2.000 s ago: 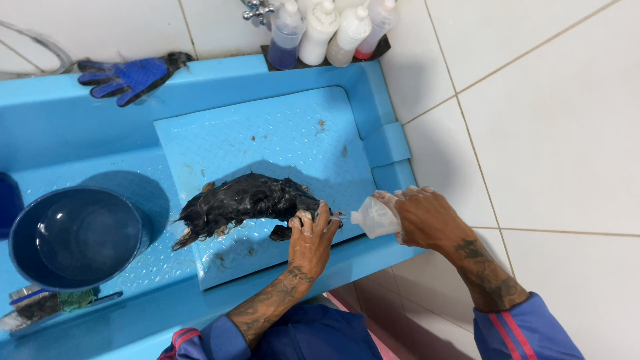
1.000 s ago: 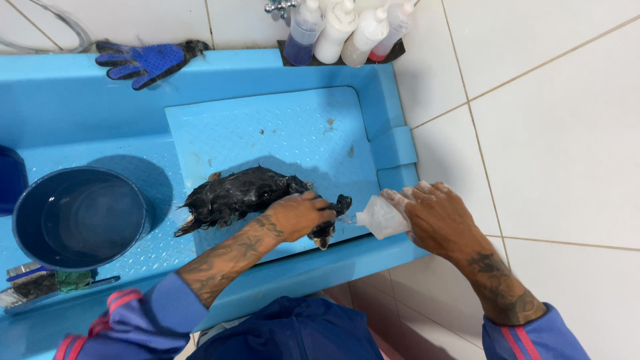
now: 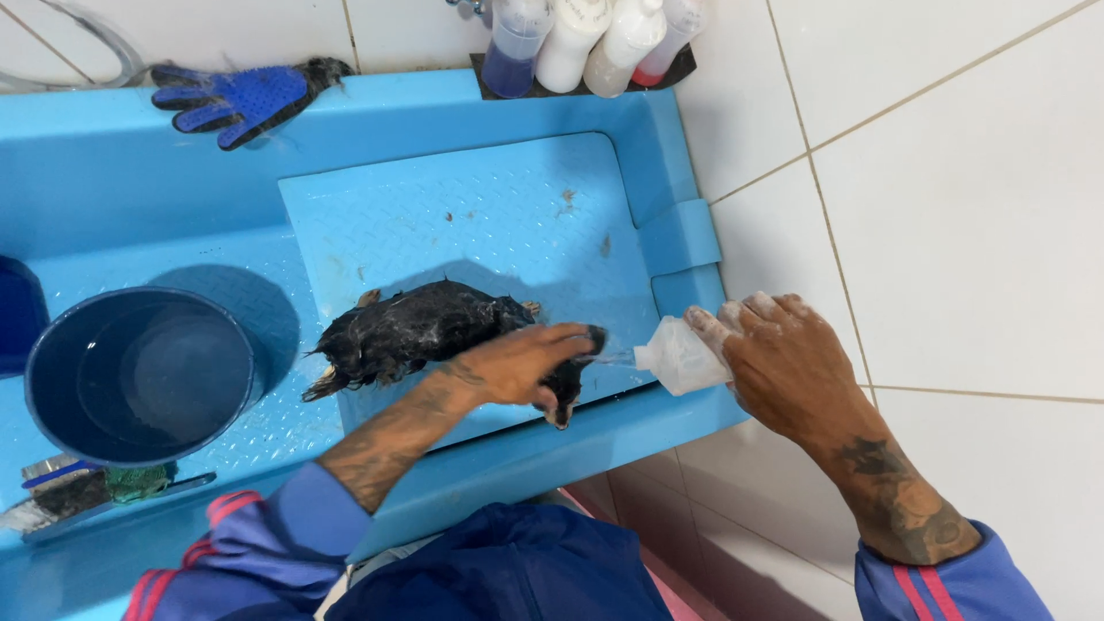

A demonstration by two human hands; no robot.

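A wet, dark-furred small dog [image 3: 423,323] with tan markings lies stretched across a light-blue ribbed panel [image 3: 483,207] in a blue tub. My left hand [image 3: 526,362] grips the dog's head, its fingers over the top and the thumb near the muzzle, which points down toward the tub's front edge. To the right of the head, my right hand [image 3: 776,354] holds a translucent plastic bottle [image 3: 686,358] tilted sideways, its nozzle toward the dog. A thin stream of clear liquid runs from the nozzle to the head. Whitish residue coats my right fingers.
Left of the dog stands a dark-blue round basin [image 3: 142,375] with liquid inside. Brushes [image 3: 73,492] lie in front of it. A blue grooming glove [image 3: 250,95] rests on the tub's back rim. Several bottles [image 3: 573,43] fill a black holder at the back, beside the tiled wall [image 3: 949,216].
My left hand has shifted over the dog's head, and the muzzle now points down toward the front edge. Liquid now shows plainly between the bottle and the head.
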